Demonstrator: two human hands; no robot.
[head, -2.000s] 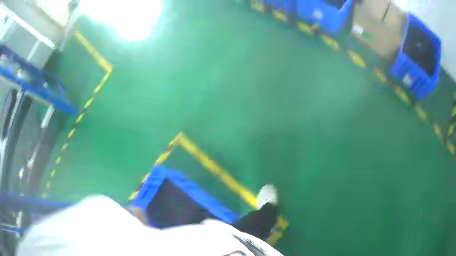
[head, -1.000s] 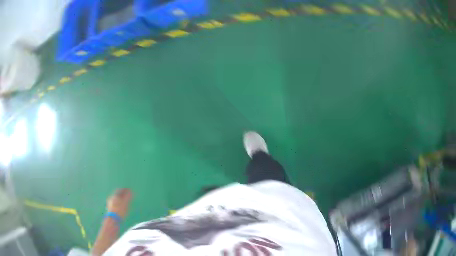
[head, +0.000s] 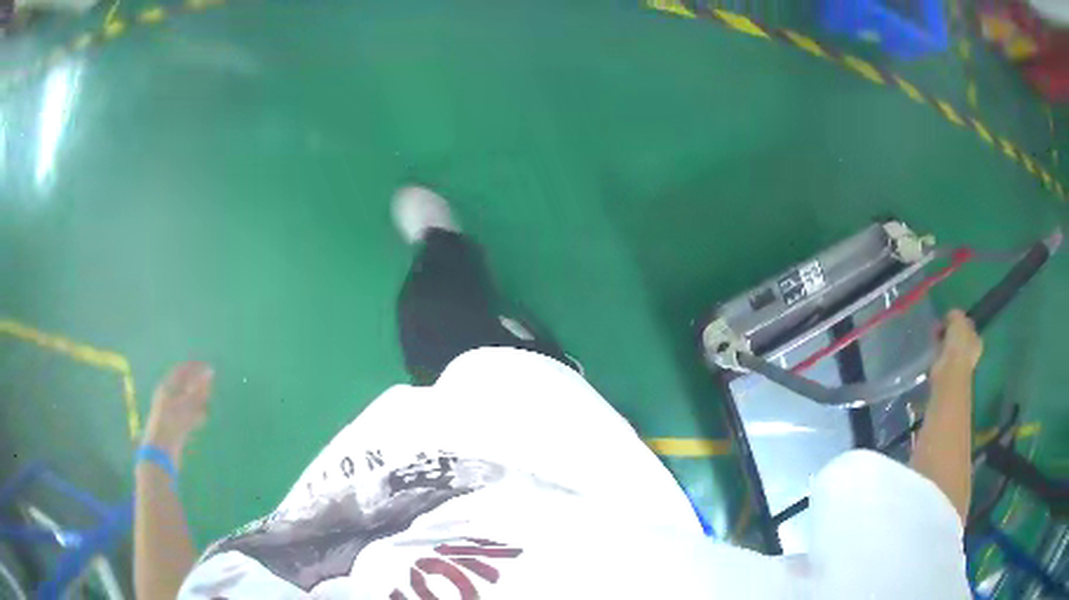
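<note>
My right hand (head: 959, 342) is closed around the trolley handle (head: 1010, 285), a bent metal bar with a dark grip, at the right. The platform trolley (head: 809, 293) stands low beside me, with a red strip near the handle's base. Grey glossy screen panels (head: 797, 424) lie on it, partly hidden by my sleeve. My left hand (head: 183, 404) hangs free at the left, a blue band on its wrist. It is slightly blurred, holds nothing, and its finger spacing is unclear.
Green floor (head: 528, 129) surrounds me, with yellow-black tape (head: 862, 68) at the upper right. A blue bin (head: 887, 24) and red items (head: 1037, 53) stand beyond it. Blue tubing (head: 76, 545) shows at the lower left and also at the lower right.
The trolley has come into fuller view at the right, and my right hand now shows on its handle. The blue bins at the upper left have left view. My foot has moved forward.
</note>
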